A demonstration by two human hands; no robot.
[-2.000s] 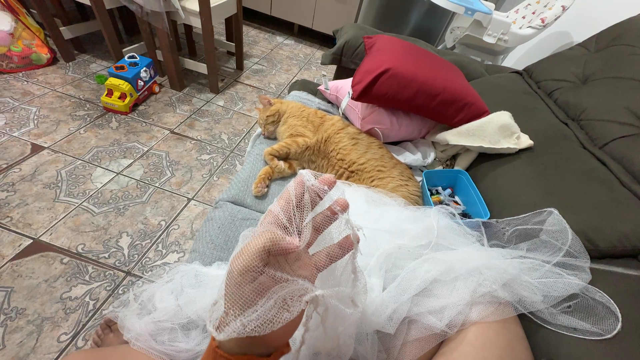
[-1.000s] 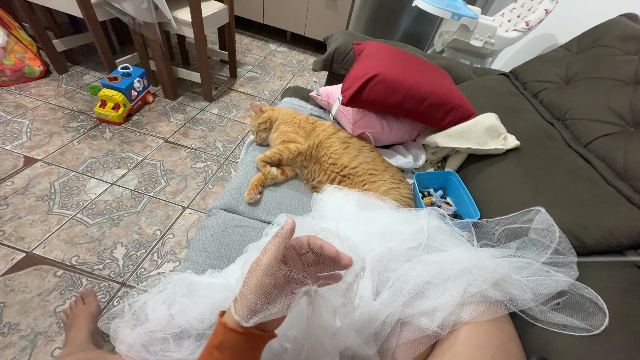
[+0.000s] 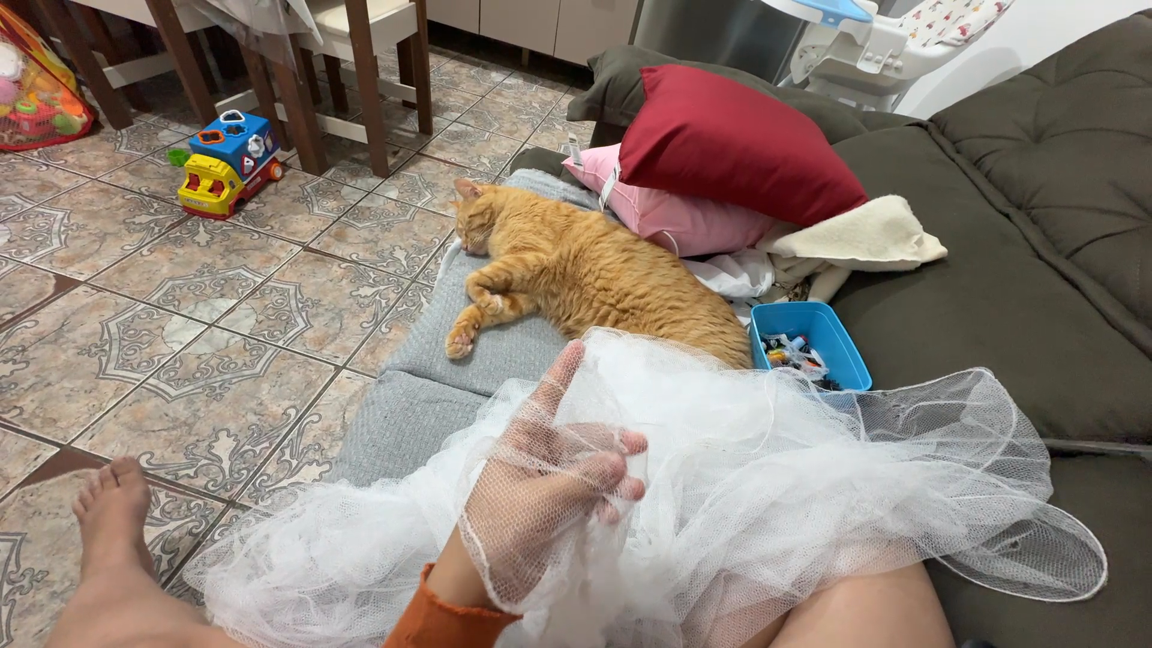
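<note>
White tulle netting (image 3: pixel 720 450) lies in loose folds across my lap and the seat, its corded edge looping out to the right. My left hand (image 3: pixel 562 468), in an orange sleeve, is seen through one layer of the netting. Its index finger points up under the mesh, while the thumb and other fingers are curled together on gathered netting. A strip of the tulle hangs below the fingers. My right hand is not in view.
An orange cat (image 3: pixel 594 270) lies on the grey cushion (image 3: pixel 405 405), against the tulle. Beside it are a blue plastic box (image 3: pixel 837 346) of small items, a red pillow (image 3: pixel 738 144), a pink pillow (image 3: pixel 666 216) and cream cloth (image 3: pixel 864 238). A toy truck (image 3: pixel 229 162) stands on the tiled floor.
My left hand has turned from thumb up with fingers stretched rightward to index finger up with the others curled. The netting has stayed over it. The cat has not moved.
</note>
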